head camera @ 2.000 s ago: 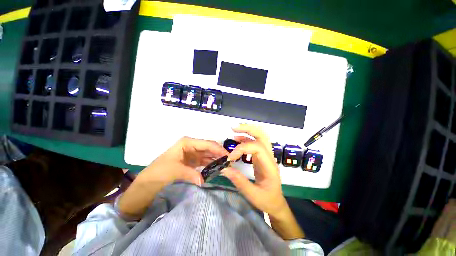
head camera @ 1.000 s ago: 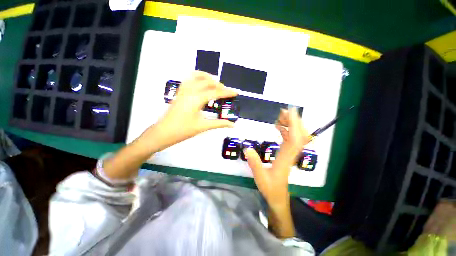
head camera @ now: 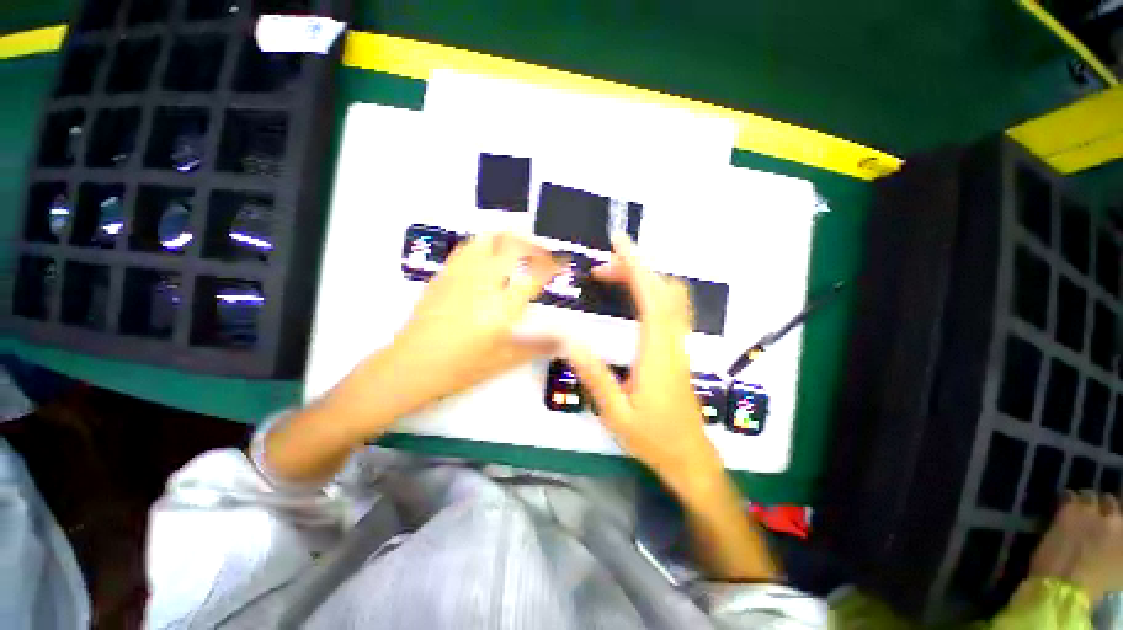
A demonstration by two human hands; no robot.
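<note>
A lit smartwatch unit (head camera: 567, 281) stands on the long black strip (head camera: 704, 305), between my hands. My left hand (head camera: 474, 314) reaches over the upper row from the left, its fingertips at this unit. My right hand (head camera: 650, 375) is on the unit's right, fingers up, covering part of the lower row. Blur hides whether either hand grips the unit. A small whitish, see-through patch (head camera: 619, 219), possibly film, shows at my right index fingertip over the black pad (head camera: 571, 214). Another lit unit (head camera: 426, 250) stands at the upper row's left end. Lower-row units (head camera: 746, 407) are lit.
A white mat (head camera: 357, 246) lies under the work. A small black square (head camera: 504, 182) is above the row. A slim black pen or tool (head camera: 778, 332) lies right. Black compartment trays stand left (head camera: 289, 246) and right (head camera: 917, 357). Another person's hand (head camera: 1081, 542) is at lower right.
Both hands have left the near edge, where they held a dark unit, for the upper row. My left hand got there first; my right hand has since moved left beside it. The whitish patch now shows.
</note>
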